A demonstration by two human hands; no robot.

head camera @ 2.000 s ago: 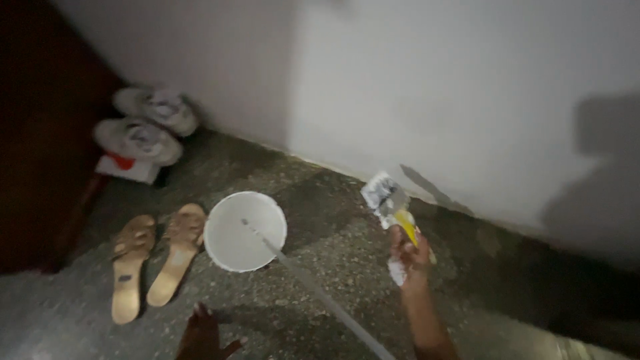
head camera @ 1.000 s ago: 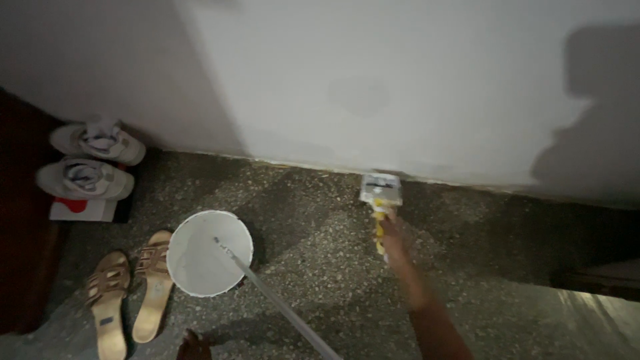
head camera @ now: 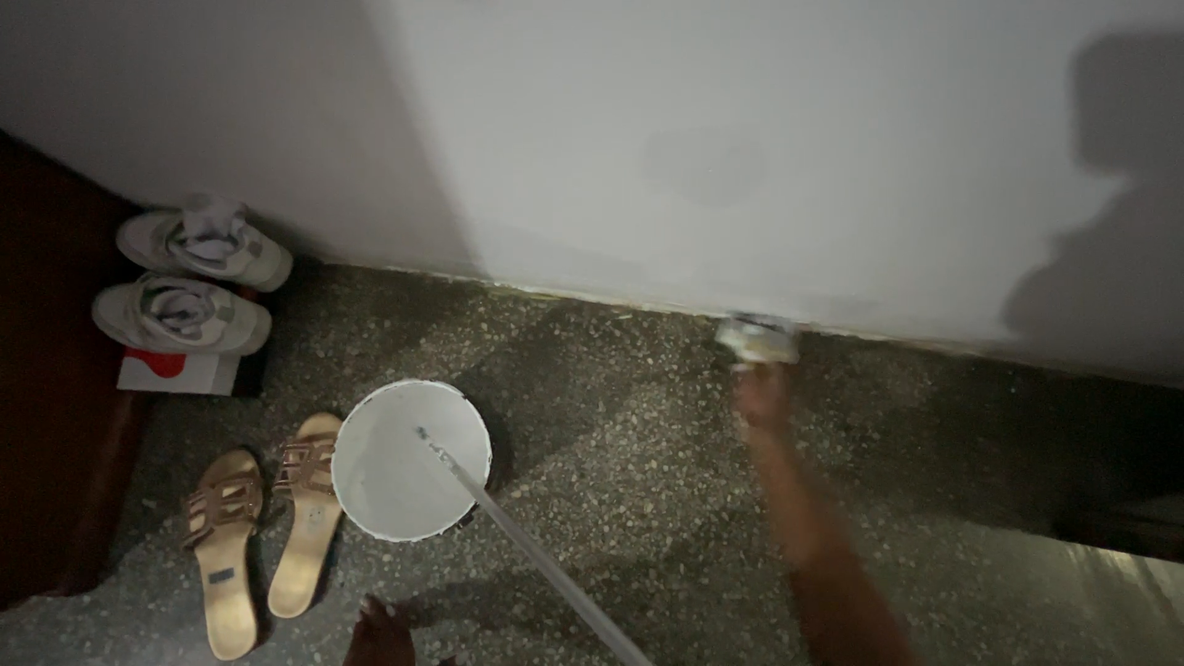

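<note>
My right hand [head camera: 763, 398], blurred, holds a wide flat paintbrush [head camera: 760, 340] with white on its head. The brush head is at the foot of the pale wall [head camera: 592, 166], where wall and floor meet. Low in the view, at the bottom edge, my left hand [head camera: 381, 634] shows in part, dark, fingers apart, with nothing seen in it. Above it stands a round white bucket [head camera: 388, 472], pale inside. A long pale pole [head camera: 555, 573] slants from the bottom edge across the bucket's rim, its tip over or in the bucket; which of these is unclear.
Tan slide sandals [head camera: 231, 592] lie left of the bucket on the speckled floor [head camera: 610, 444]. Farther back, white shoes [head camera: 185, 314] rest on a white and red box [head camera: 176, 370], beside a dark reddish-brown surface [head camera: 46, 416]. A dark object [head camera: 1119, 532] lies at the right edge.
From being held off the wall two seconds ago, the brush in my right hand has come to the wall's foot. My left hand stays near the bottom edge.
</note>
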